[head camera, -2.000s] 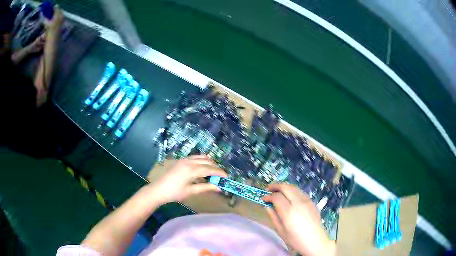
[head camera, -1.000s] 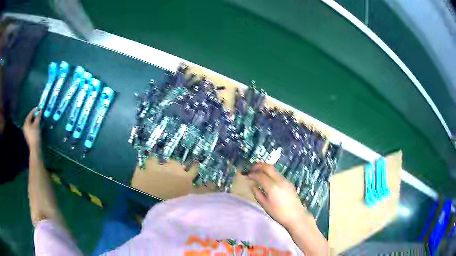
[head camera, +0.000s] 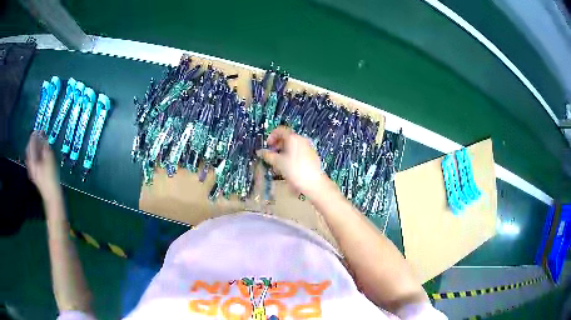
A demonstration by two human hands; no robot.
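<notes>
My left hand (head camera: 41, 156) is at the far left, at the lower end of the leftmost turquoise filled housing (head camera: 44, 109); whether its fingers still touch it is unclear. Several more filled housings (head camera: 78, 122) lie beside it, slanted, some with a dark tip at the lower end. My right hand (head camera: 288, 156) is over the middle of the board pile (head camera: 194, 128), fingers bent and thumb near the fingertips; a small dark end shows by them, but a firm hold cannot be made out. The pile is dark, green and silver sticks.
Tan cardboard (head camera: 169, 200) lies under the board pile. A second cardboard sheet (head camera: 432, 231) at right bears a few empty turquoise shells (head camera: 460, 181). A blue bin (head camera: 557, 240) stands at the far right. The pale bench edge (head camera: 138, 53) runs along the far side.
The view has shifted, so the bench shows higher and more level. My left hand has gone from holding a filled housing to the far-left row. My right hand has moved deeper over the pile.
</notes>
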